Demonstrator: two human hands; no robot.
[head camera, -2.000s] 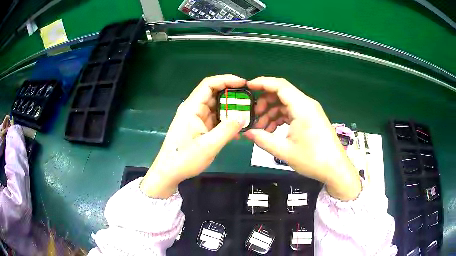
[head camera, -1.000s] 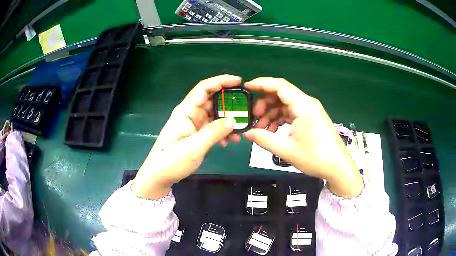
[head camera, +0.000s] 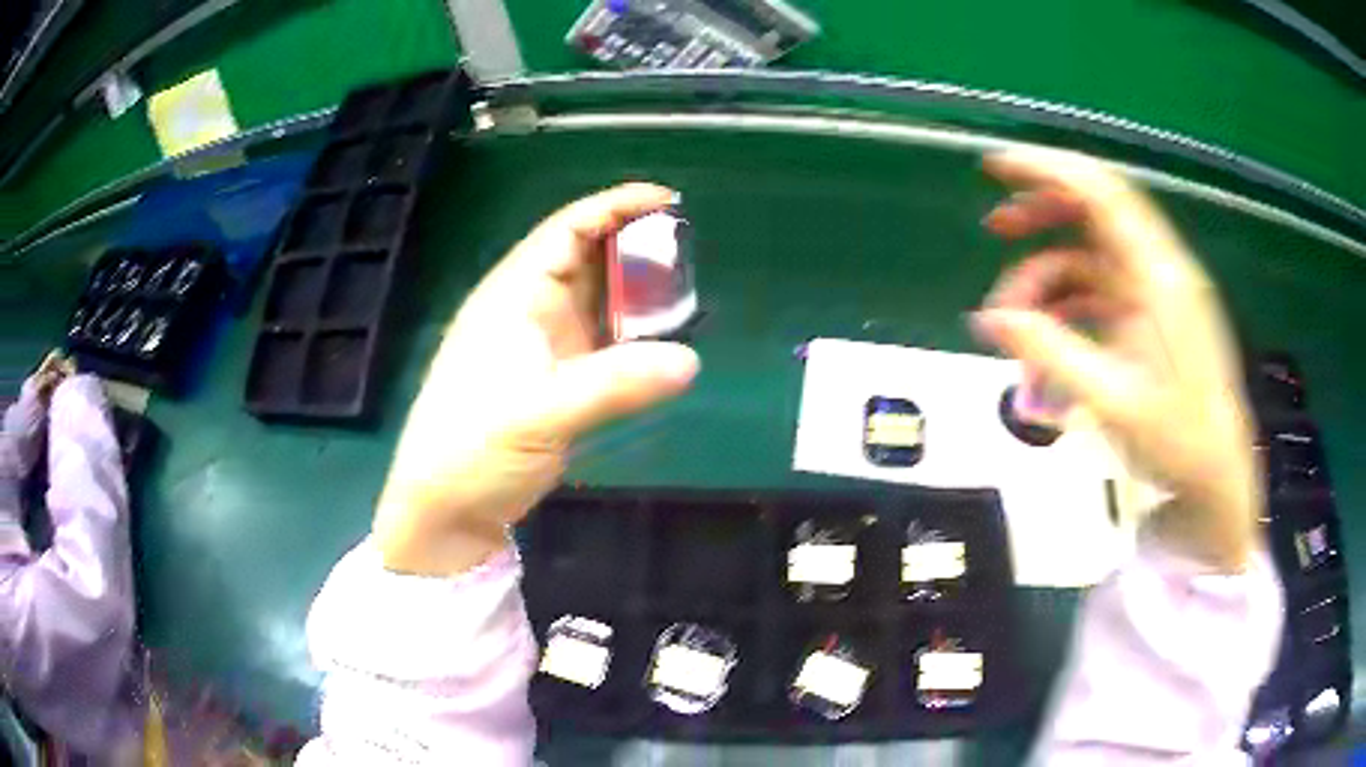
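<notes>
A square smartwatch unit (head camera: 652, 277) is held up in my left hand (head camera: 502, 375), between the fingers and thumb. Its screen is tilted and shows white, pale pink and a red edge. My right hand (head camera: 1131, 337) is raised at the right, slightly blurred, fingers apart, holding nothing visible. Below lies a black compartment tray (head camera: 767, 511) with several square watches in its pockets; two upper pockets at the left hold none. A dark square watch (head camera: 894, 432) lies on a white paper sheet (head camera: 839, 385).
An empty black tray (head camera: 318, 307) lies upper left. A black tray with small units (head camera: 143, 312) and a coworker's pink sleeve (head camera: 93, 510) are far left. A side tray (head camera: 1300, 495) is at right, partly behind my right hand. A calculator (head camera: 692, 30) sits behind the metal rail (head camera: 839, 93).
My right hand has left the watch and moved right, opening. My left hand keeps the watch, now tilted and slightly higher; its screen has gone from green and white to white, pale pink and red.
</notes>
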